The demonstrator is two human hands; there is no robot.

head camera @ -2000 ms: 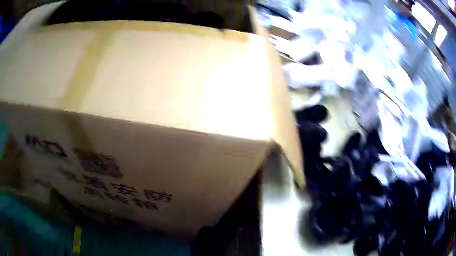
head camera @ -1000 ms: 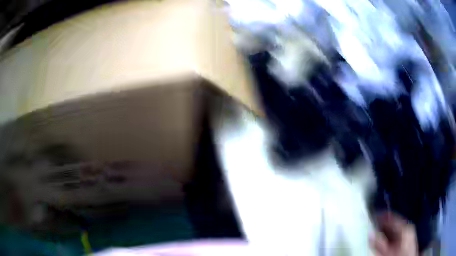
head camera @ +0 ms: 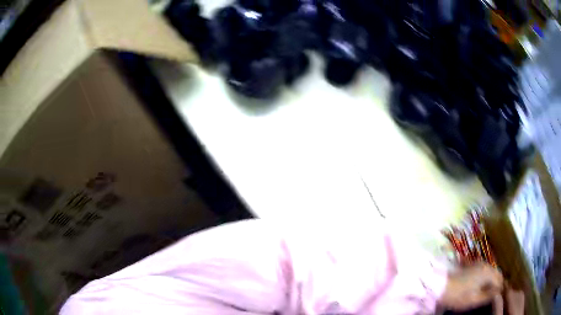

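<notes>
My left arm, in a pale pink sleeve, reaches across the bottom of the view. My left hand [head camera: 472, 287] is at the lower right, beside a bundle of red, yellow and dark wires [head camera: 470, 237]. It is blurred, and its fingers are partly hidden, so its grip is unclear. Another small skin-coloured patch [head camera: 514, 301] at the bottom edge may be part of my right hand, cut off by the frame. Glossy black camera head shells [head camera: 258, 77] lie heaped on the pale tabletop [head camera: 295, 154].
A large brown carton [head camera: 117, 135] with dark printing stands at the left, its flap over the table's edge. A brown carton edge [head camera: 523, 252] stands right of the wires. White papers or pieces [head camera: 532, 215] lie beyond it. A thin dark strand lies on the tabletop.
The view has swung right and down. The carton has shifted left in the picture, and the heap of black shells has moved up. My pink sleeve and the wires have come into view.
</notes>
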